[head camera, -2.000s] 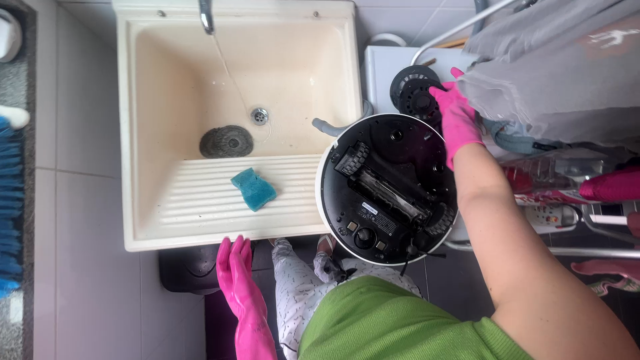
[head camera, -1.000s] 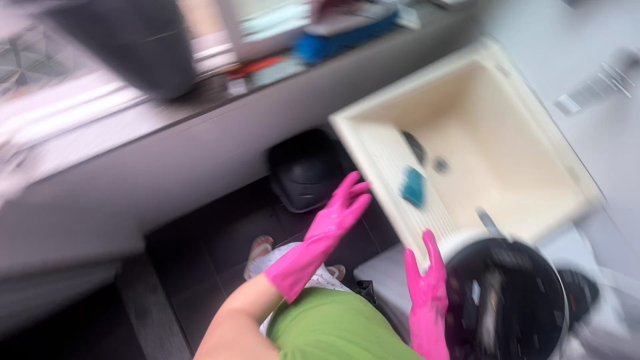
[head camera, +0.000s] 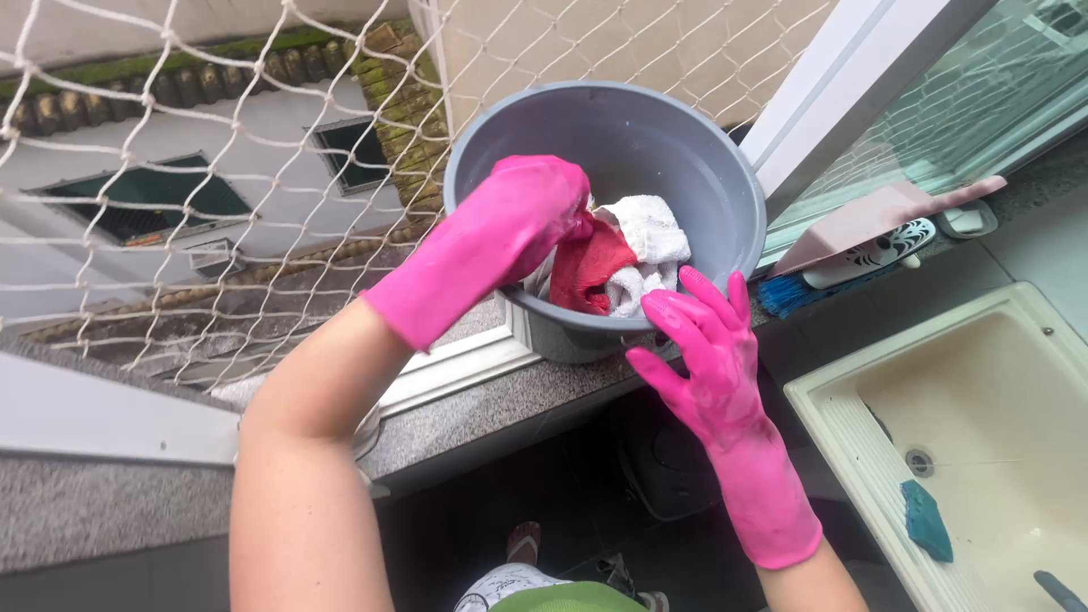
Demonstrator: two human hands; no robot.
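A grey plastic bucket (head camera: 688,170) sits on the granite window ledge, with a red cloth (head camera: 591,263) and white cloths (head camera: 650,228) inside. My left hand (head camera: 531,212), in a pink rubber glove, reaches over the rim with its fingers closed on the red cloth; its fingertips are partly hidden. My right hand (head camera: 710,357), gloved the same way, is at the near rim with fingers apart, holding nothing.
White safety netting (head camera: 280,170) spans the window behind. Right of the bucket lie a pink dustpan (head camera: 858,225) and a blue-bristled brush (head camera: 786,293). The cream sink (head camera: 977,408) at lower right holds a teal sponge (head camera: 926,520) on its ridged slope.
The view has swung to the window ledge. My left hand, empty before, is now inside the bucket on the red cloth. My right hand has left the robot vacuum and is at the bucket's rim.
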